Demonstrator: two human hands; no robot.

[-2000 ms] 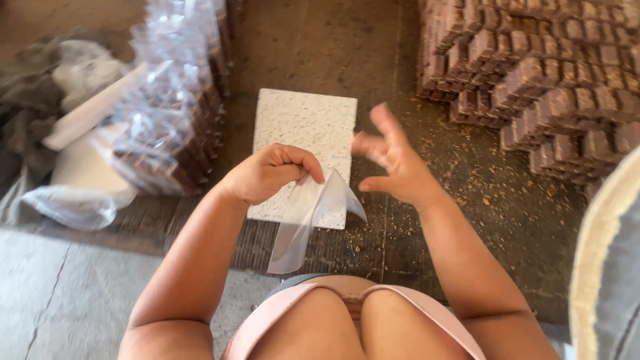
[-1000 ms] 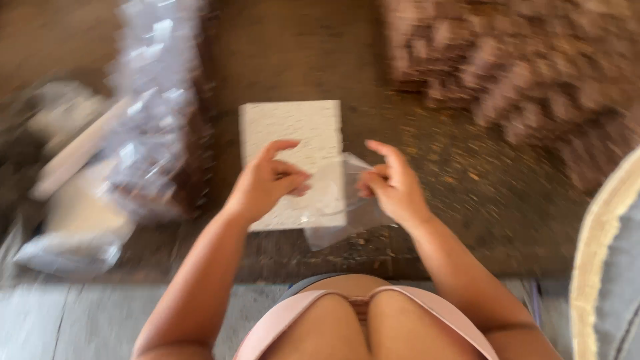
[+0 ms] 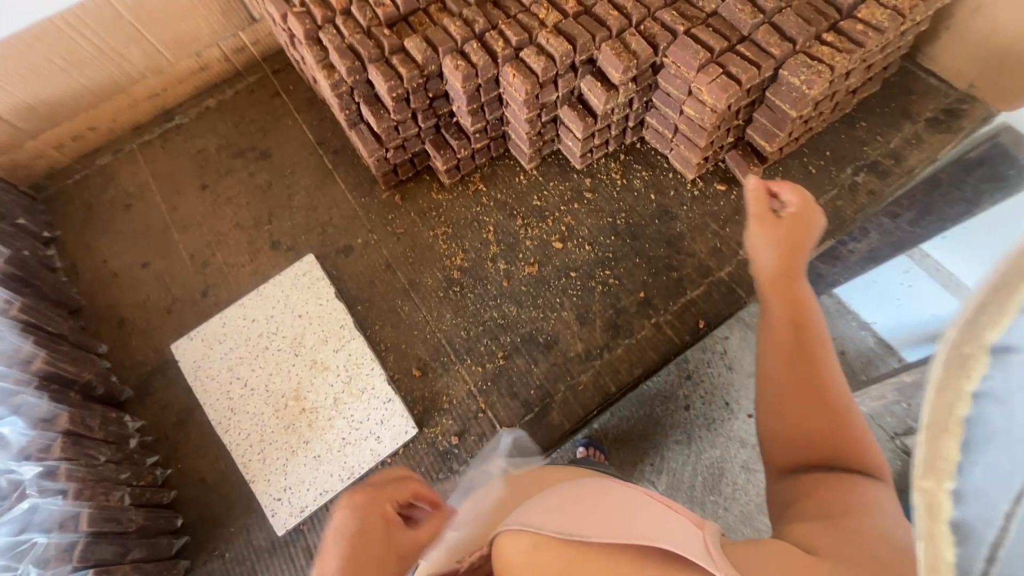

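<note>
At the right, my right hand pinches the end of a small brown bar between thumb and fingers, at the foot of a large stack of segmented brown bars. My left hand, blurred at the bottom edge, has its fingers curled at a clear plastic bag near my body. Just above and left of that hand, a speckled white square tile lies flat on the dark table. Part of the bag is out of sight.
Crumbs are scattered over the brown tabletop. Bars packed in clear plastic stand in a row along the left edge. Cardboard borders the far left side. A pale, cream-edged thing cuts into view at the right.
My right hand has gone from beside the plastic bag and the tile to the bar stack, and now holds a bar. My left hand has come back toward my body. The view has swung right.
</note>
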